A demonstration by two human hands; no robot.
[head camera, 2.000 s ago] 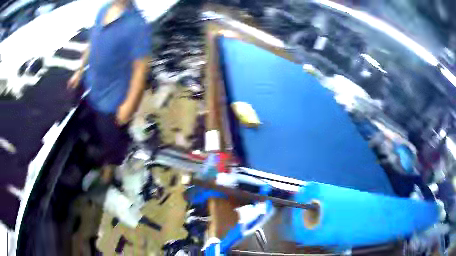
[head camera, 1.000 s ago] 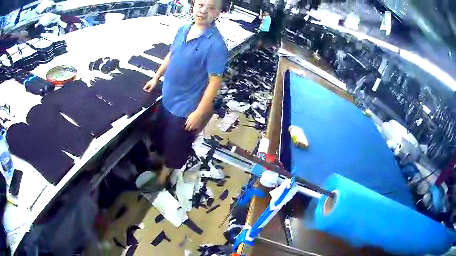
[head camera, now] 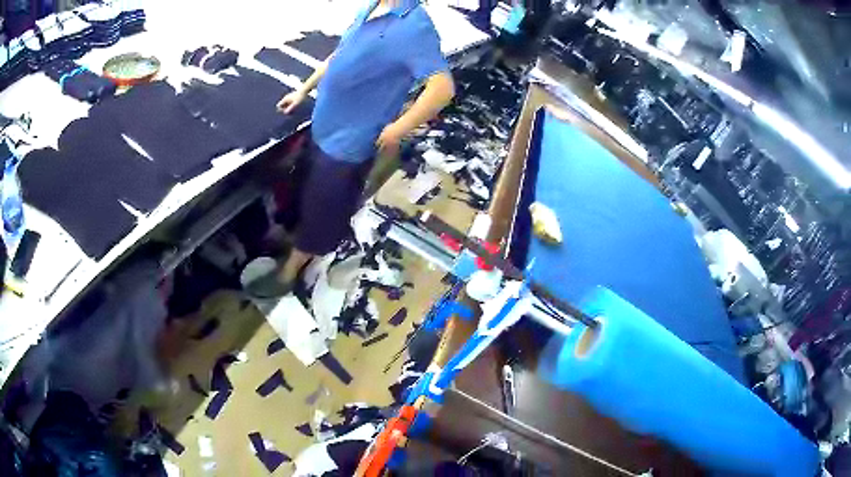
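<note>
Neither of my hands is in view. Nearest in front of me, a light-blue roll (head camera: 690, 396) lies slantwise across the brown cutting table (head camera: 467, 429) at the lower right. A thin dark roll bar (head camera: 551, 303) enters the core at its left end. Beyond it, flat mid-blue spread fabric (head camera: 616, 224) covers the table. A yellow block (head camera: 545, 224) rests on the fabric near its left edge. A frame part wrapped in blue and white (head camera: 481, 337), with an orange-red end (head camera: 387, 442), stands at the table's left side.
A person in a blue shirt (head camera: 373, 88) stands in the aisle at a white table (head camera: 56, 284) with dark cut pieces (head camera: 112, 158) and a round red-rimmed container (head camera: 131, 68). Dark and white scraps (head camera: 297, 328) litter the tan floor. Bundled white material (head camera: 732, 261) lies right of the blue fabric.
The view has swung left and tilted down since the first blurred frame, so more of the left table and floor shows. The person stays by the white table. The yellow block remains on the fabric.
</note>
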